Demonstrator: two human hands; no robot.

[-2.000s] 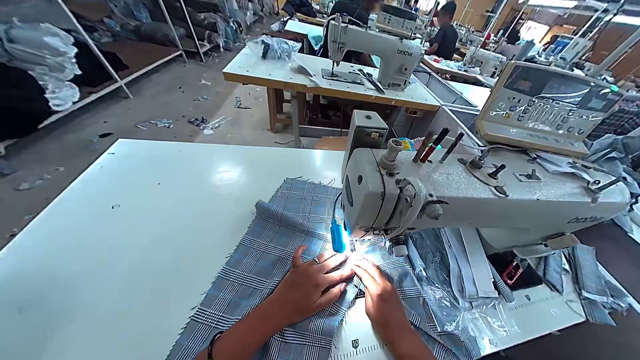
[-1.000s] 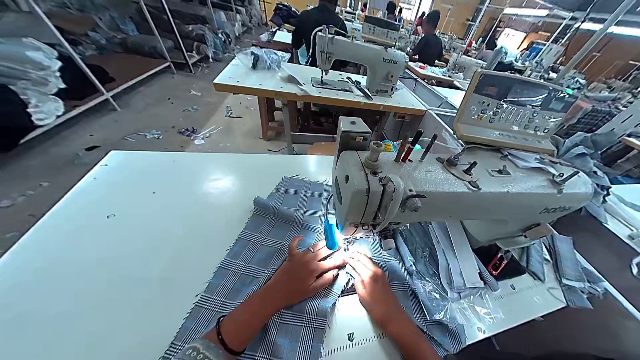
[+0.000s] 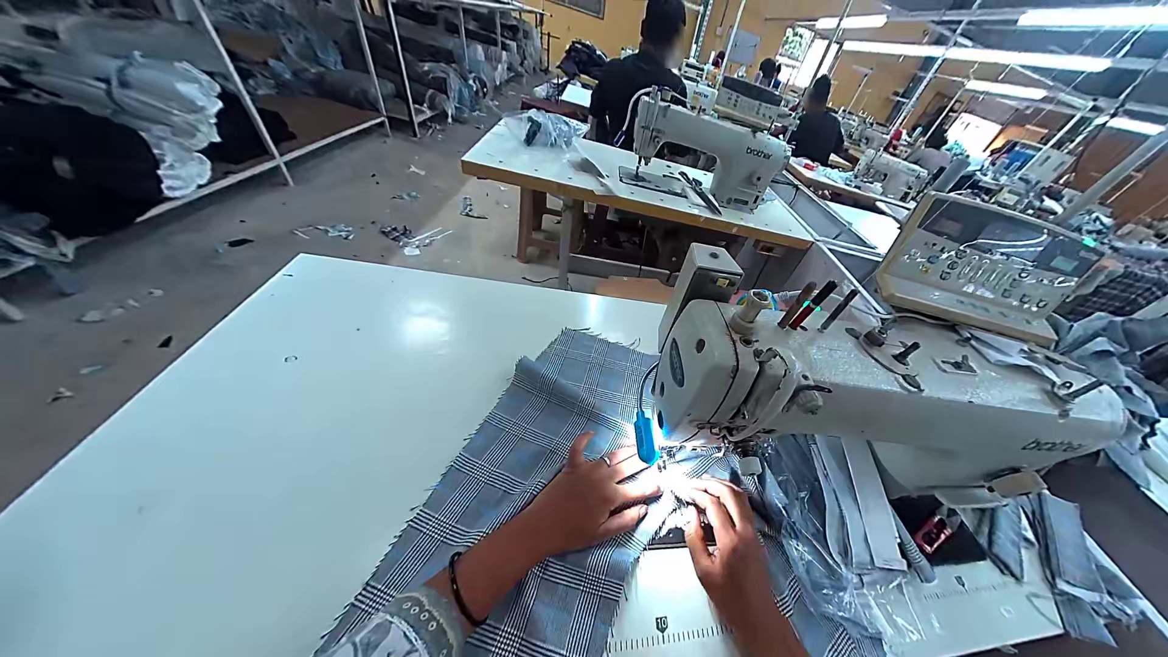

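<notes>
A white Brother industrial sewing machine stands over blue-grey checked fabric with frayed edges. My left hand lies on this fabric, left of the lit needle area, its fingers spread. On the right side of the needle, my right hand rests with bent fingertips at the fabric's edge; whether it pinches the cloth is hard to tell in the glare. A blue-cased lamp hangs beside the needle. The needle tip and presser foot are washed out by light.
A white tabletop stretches left. Plastic-wrapped fabric strips lie under the machine arm. Pens stand on the machine, beside a control panel. Ahead is another sewing machine on a table, with people beyond. Fabric rolls fill shelves at left.
The view has shifted and tilted up somewhat, showing more of the room. Both hands stay on the fabric beside the needle, with only slight changes in the fingers.
</notes>
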